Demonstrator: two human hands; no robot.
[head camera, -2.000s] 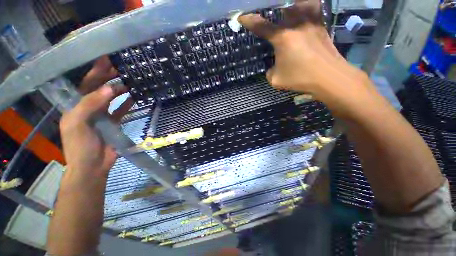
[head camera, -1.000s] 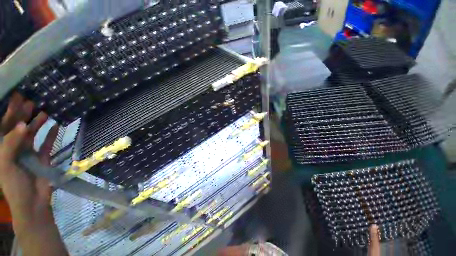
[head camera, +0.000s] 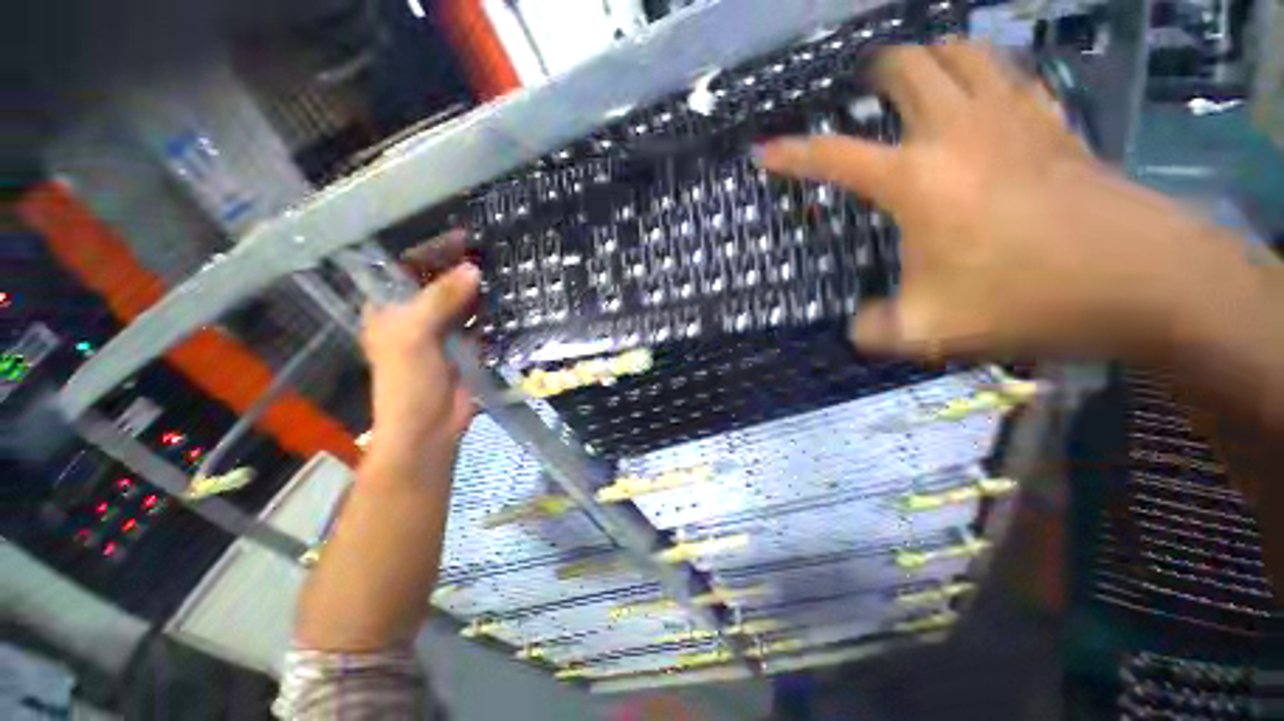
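Black PCB panels (head camera: 662, 247) with rows of pale pads stand in the upper tier of the grey metal rack trolley (head camera: 563, 120), their faces tilted towards me. My left hand (head camera: 416, 345) is wrapped around the upright frame post (head camera: 514, 402) at the panels' left edge; its far fingers are partly hidden. My right hand (head camera: 972, 197) is blurred, with thumb and fingers spread over the right part of the panel faces; contact with them is unclear. White-faced panels (head camera: 789, 465) lie in the lower tiers, between crossbars with yellowish padding (head camera: 584, 373).
Panel stacks (head camera: 1197, 493) with dark stripes are at the right, partly behind my right forearm. An orange-framed machine (head camera: 211, 366) with red and green lights is at the left. A pale box-like object (head camera: 268, 556) lies behind the rack's lower left side.
My view has turned left. My right hand has moved from the panel stack at the lower right up to the rack's panels. My left hand now shows closed around the post.
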